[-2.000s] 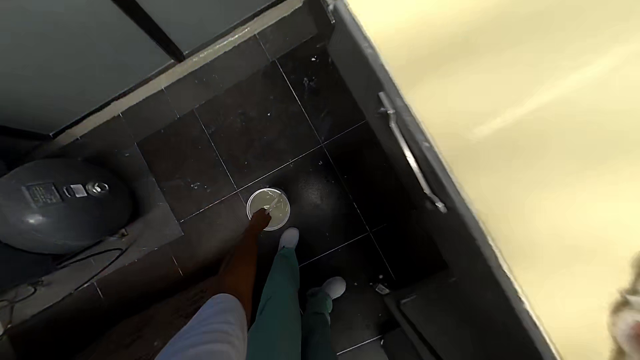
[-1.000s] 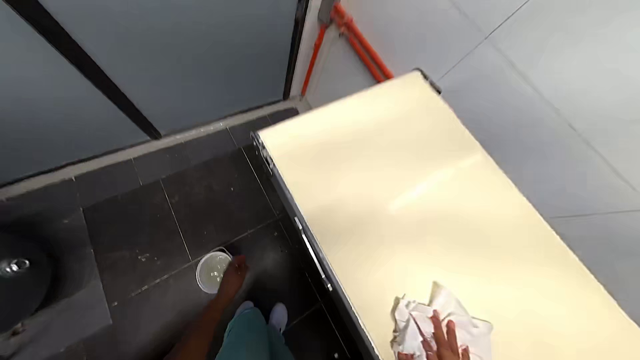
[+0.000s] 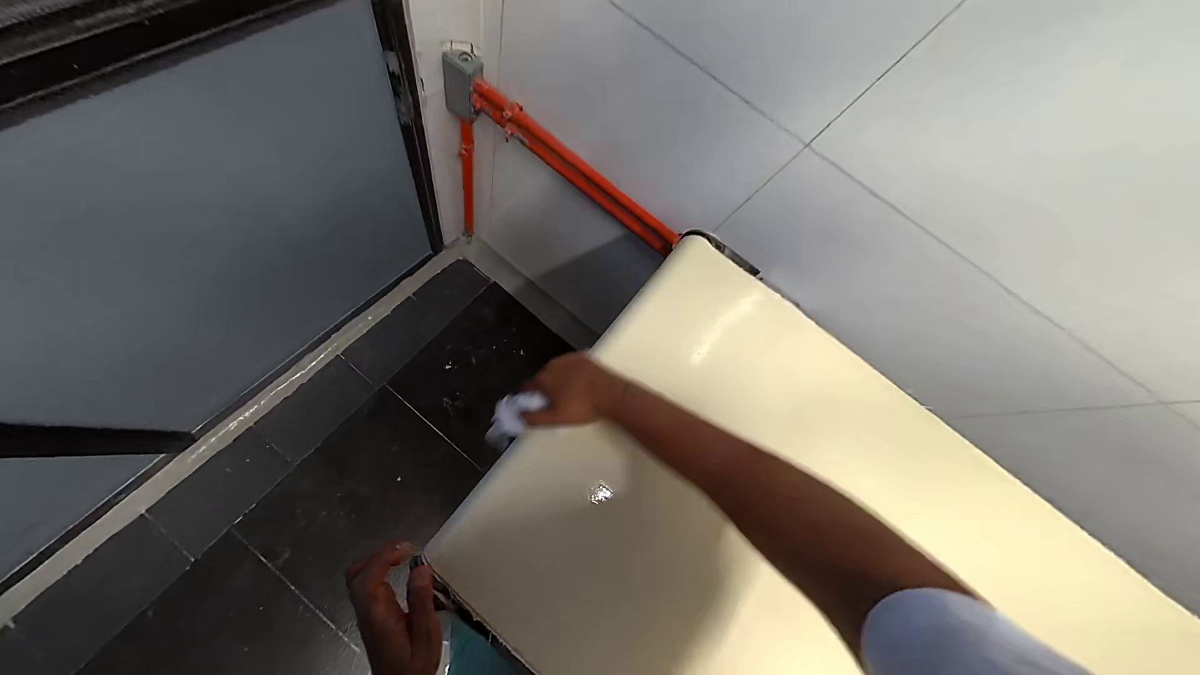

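Observation:
Stretched over a cream-coloured smooth top [image 3: 806, 450], my right hand [image 3: 574, 389] grips a bunched white cloth [image 3: 517, 415] at the far edge. Part of the cloth hangs past that edge and is blurred. A small wet-looking bright spot shows on the surface below my right wrist. My left hand [image 3: 394, 605] is at the near left corner of the top, fingers bent around the corner, with no object seen in it. Whether its fingers touch the edge I cannot tell.
Orange pipes [image 3: 581, 178] run along the white panelled wall [image 3: 937, 187] from a grey box [image 3: 462, 84] to the top's far corner. Dark floor tiles [image 3: 347, 497] with pale specks lie at the left, beside a grey panel [image 3: 206, 225] with a dark frame.
My right hand has moved with the white cloth from the middle of the top to its far edge. My left hand has left the round container on the floor. The view has swung considerably.

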